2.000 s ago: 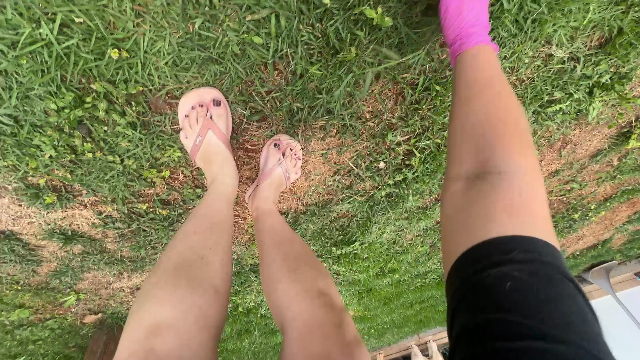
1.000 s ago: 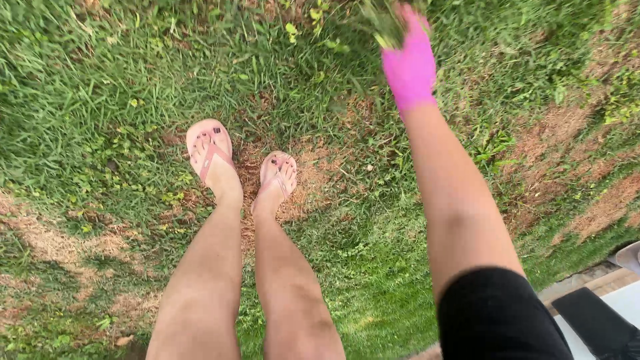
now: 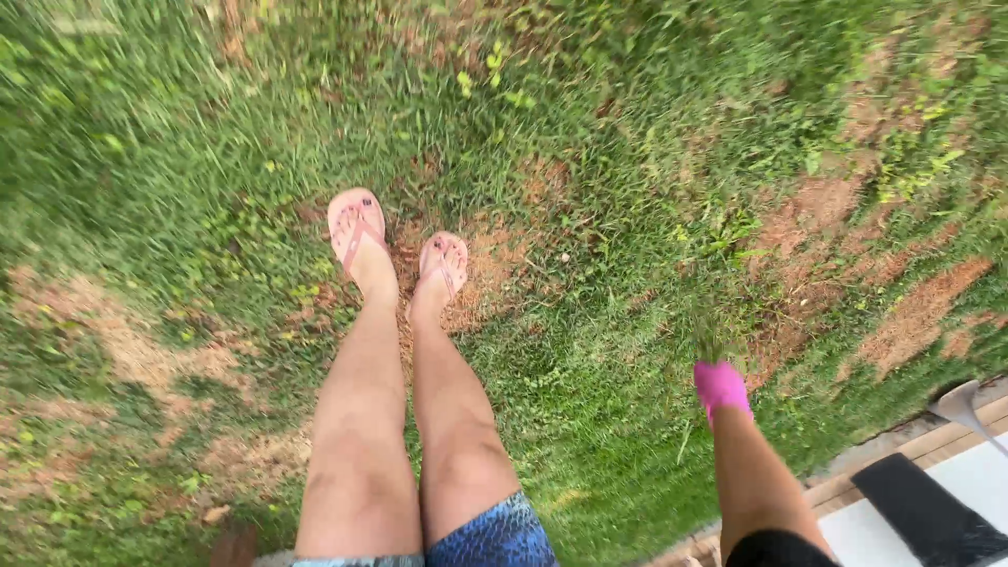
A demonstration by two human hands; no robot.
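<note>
My right hand [image 3: 721,387], in a pink glove, is at the lower right with its fingers closed around a small tuft of grass [image 3: 711,340], whose blades point up in the picture and blur into the lawn behind. The arm below it comes from a black sleeve. My left hand is out of the picture. Near the middle, my feet in pink flip-flops [image 3: 364,236] stand on patchy grass, the one on the right of the pair beside bare brown soil [image 3: 492,272].
Weedy lawn with dry brown patches [image 3: 921,315] surrounds my feet. At the lower right lie a paved edge [image 3: 835,492], a white surface with a black object [image 3: 921,508] on it, and a curved grey piece [image 3: 962,409]. A brown object [image 3: 234,545] is at the bottom left.
My gloved right hand has come down from the top of the picture to the lower right, with grass in it. The view has shifted, and patterned blue shorts now show.
</note>
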